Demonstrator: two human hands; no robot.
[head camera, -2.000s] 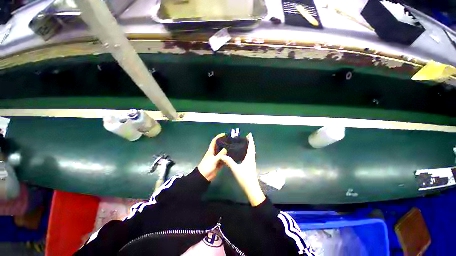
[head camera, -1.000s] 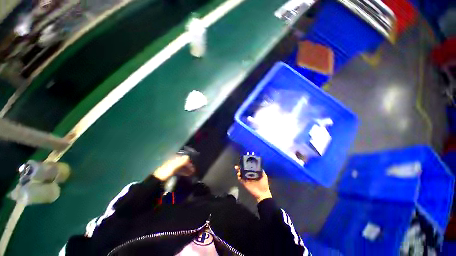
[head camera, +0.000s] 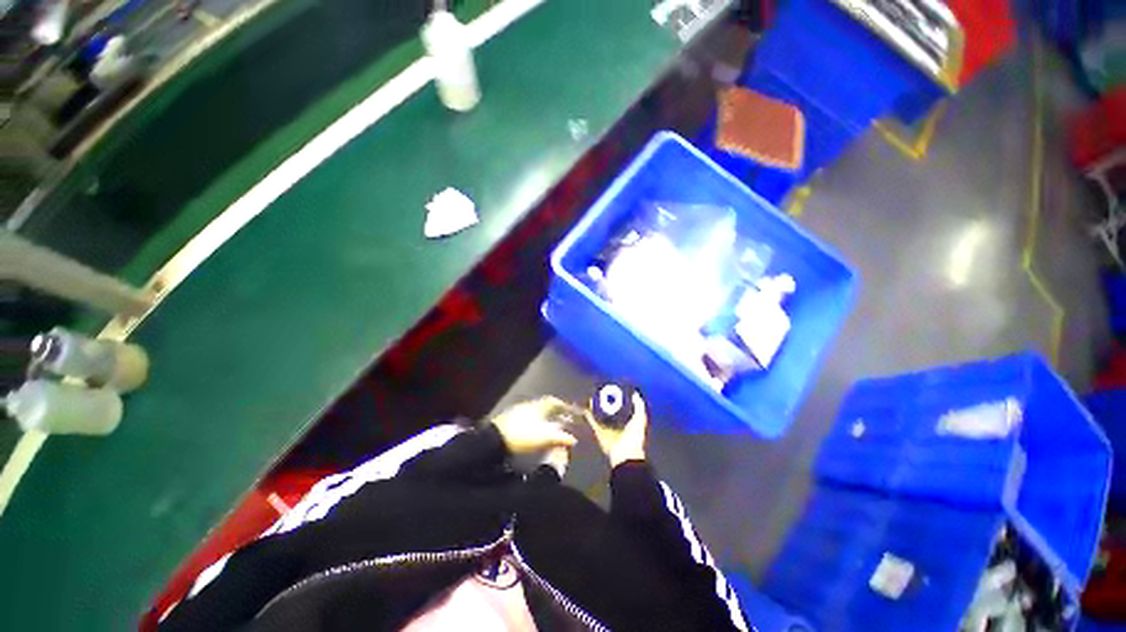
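Observation:
My right hand (head camera: 625, 440) holds a black housing (head camera: 614, 405) upright in its fingers, with the pale ring and dark centre facing up. My left hand (head camera: 533, 426) is closed just left of it around the air blow gun (head camera: 556, 461); its pale handle shows below the fingers, and its blurred silver front points toward the housing. The gap between gun tip and housing is too blurred to judge. Both hands are over the floor, beside the green bench (head camera: 309, 290).
A blue bin (head camera: 571, 253) with clear bags and white scraps is just beyond my hands. A crumpled white cloth (head camera: 451, 212) and squeeze bottle (head camera: 452, 62) are on the bench. Two bottles (head camera: 74, 407) are far left. More blue bins (head camera: 914, 494) stand right, a red bin (head camera: 204, 556) lower left.
The view has swung from the bench to the blue bin. My left hand left the housing, took the blow gun and moved right, close to the housing, which is now turned ring-up.

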